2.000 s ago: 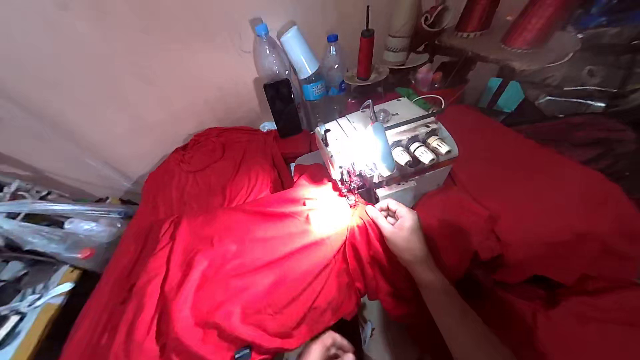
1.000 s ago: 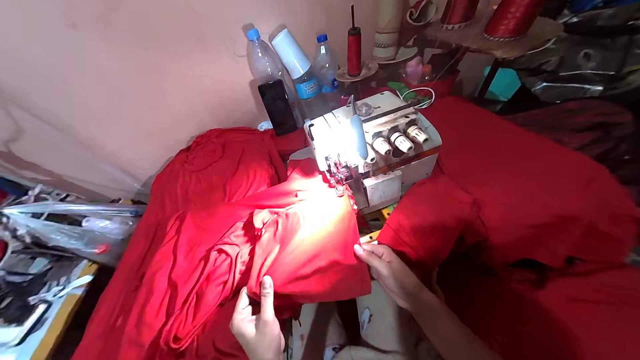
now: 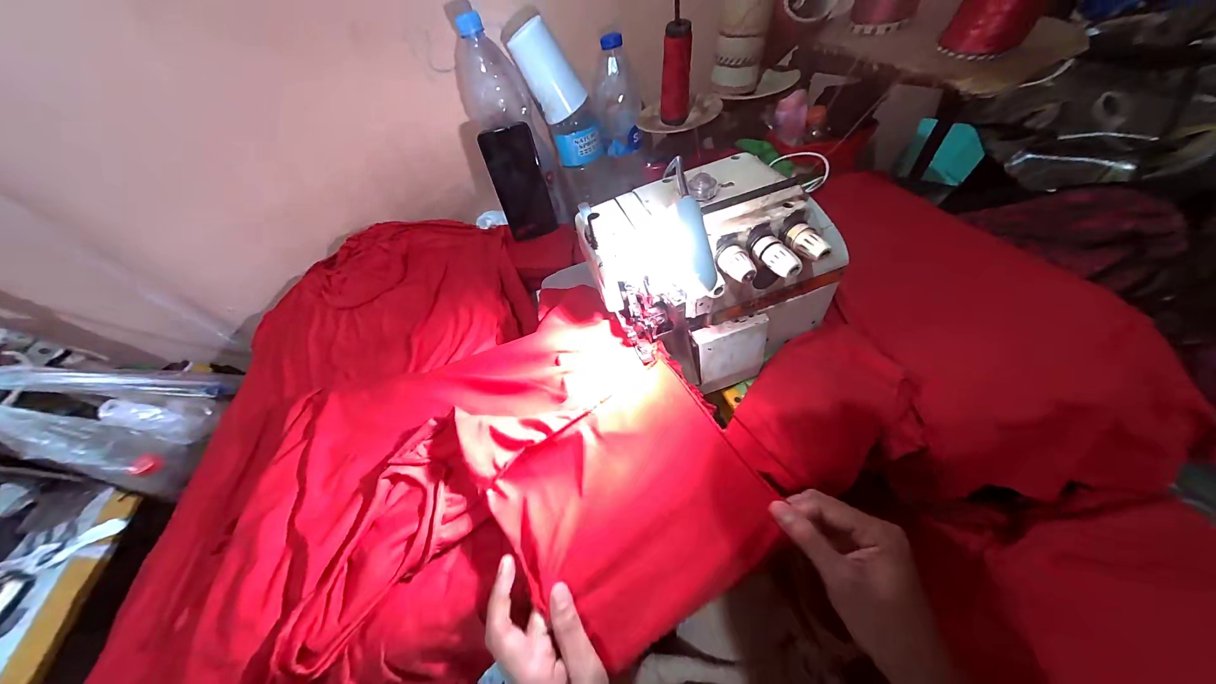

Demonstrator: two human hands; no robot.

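A white overlock sewing machine (image 3: 722, 247) stands at the centre, its lamp glaring on the needle area. Red knit fabric (image 3: 646, 513) runs from under its presser foot toward me. My right hand (image 3: 855, 560) pinches the corner of this piece between thumb and fingers, at the end of its right edge. At the bottom, my left hand (image 3: 541, 627) is at the fabric's lower left edge, thumb and fingers apart; whether it grips a fold there I cannot tell. Gathered red cloth lies left of the piece, joined to it by a seam.
Behind the machine stand plastic bottles (image 3: 617, 95), a smartphone (image 3: 518, 180) and a red thread cone (image 3: 676, 76). More red thread spools (image 3: 993, 24) are at the upper right. Red garments (image 3: 1007, 351) lie on the right. Plastic-wrapped items (image 3: 104, 437) are at far left.
My left hand has come up from the bottom edge to the fabric. My right hand has moved from beside the presser foot toward me. The fabric panel is now spread out between hands and machine.
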